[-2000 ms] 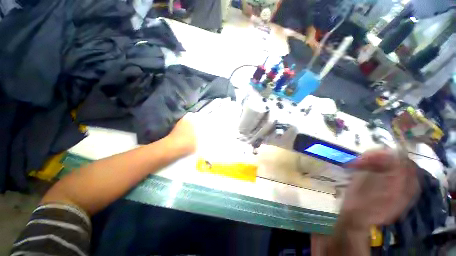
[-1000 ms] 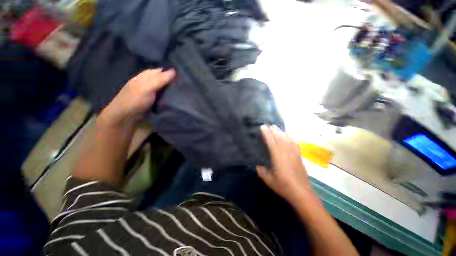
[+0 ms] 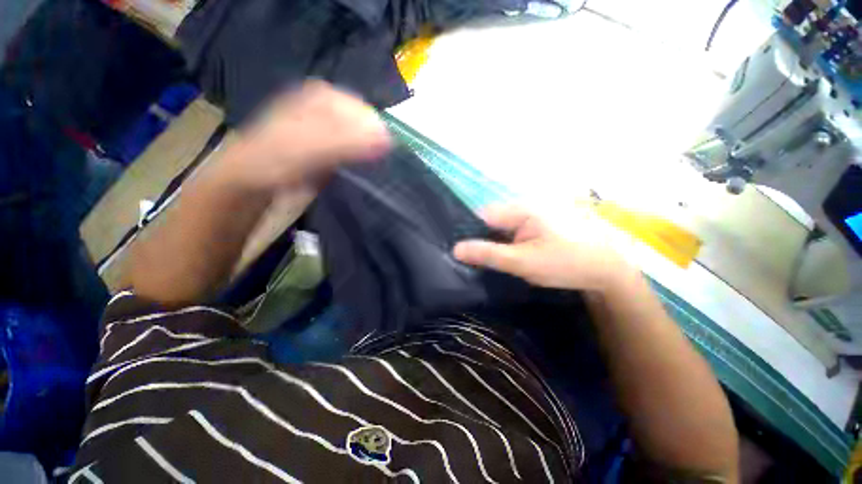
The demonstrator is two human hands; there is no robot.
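Observation:
A dark garment [image 3: 406,241] hangs between my hands over my lap, in front of the table's green front edge. My left hand [image 3: 317,137] is blurred at the garment's upper left end; its fingers are hard to make out, but the cloth hangs from it. My right hand [image 3: 543,250] pinches the garment's right side between thumb and fingers. The lower part of the cloth falls in folds against my striped shirt.
The white sewing machine head [image 3: 770,123] stands at the upper right. A yellow strip [image 3: 652,232] lies on the bed beside it. A dark garment pile [image 3: 293,47] lies at the upper left. The green marked table edge [image 3: 718,345] runs diagonally. A tan board [image 3: 161,189] is at left.
The view has turned left and down from the machine. Both hands have gone from the machine area to the garment over the lap. Since one second ago, the cloth has folded and hangs lower.

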